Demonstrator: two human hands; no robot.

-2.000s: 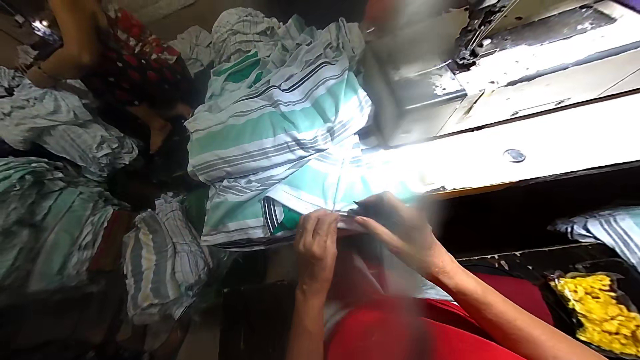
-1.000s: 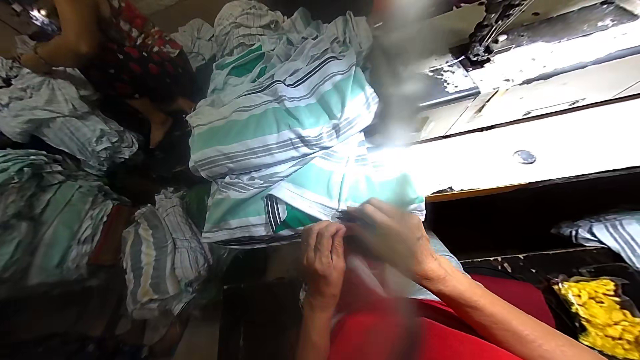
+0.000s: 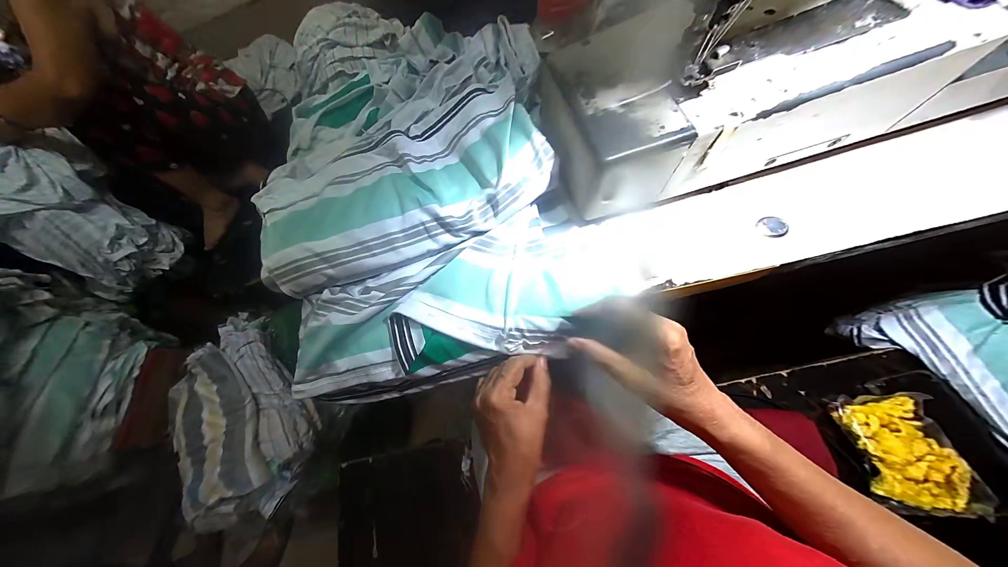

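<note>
A striped green, white and grey fabric garment (image 3: 488, 295) lies over the near edge of a pile of like striped cloth (image 3: 394, 205). At the garment's hem my left hand (image 3: 513, 398) pinches the edge between thumb and fingers. My right hand (image 3: 654, 354) is just right of it, thumb toward the same hem; its fingers are blurred, with something dark at their tips that I cannot make out. Strong glare from the lamp washes out the cloth just above my right hand.
A sewing machine (image 3: 709, 67) stands on the white table (image 3: 835, 213) at upper right. Cloth bundles (image 3: 224, 425) lie at left, near another person (image 3: 173, 102) seated there. A plastic bag of yellow pieces (image 3: 906, 457) and more striped cloth (image 3: 937, 331) are at right.
My left hand stays at the garment's hem. My right hand has shifted slightly beside it, blurred in all the frames. The cloth pile looks much the same.
</note>
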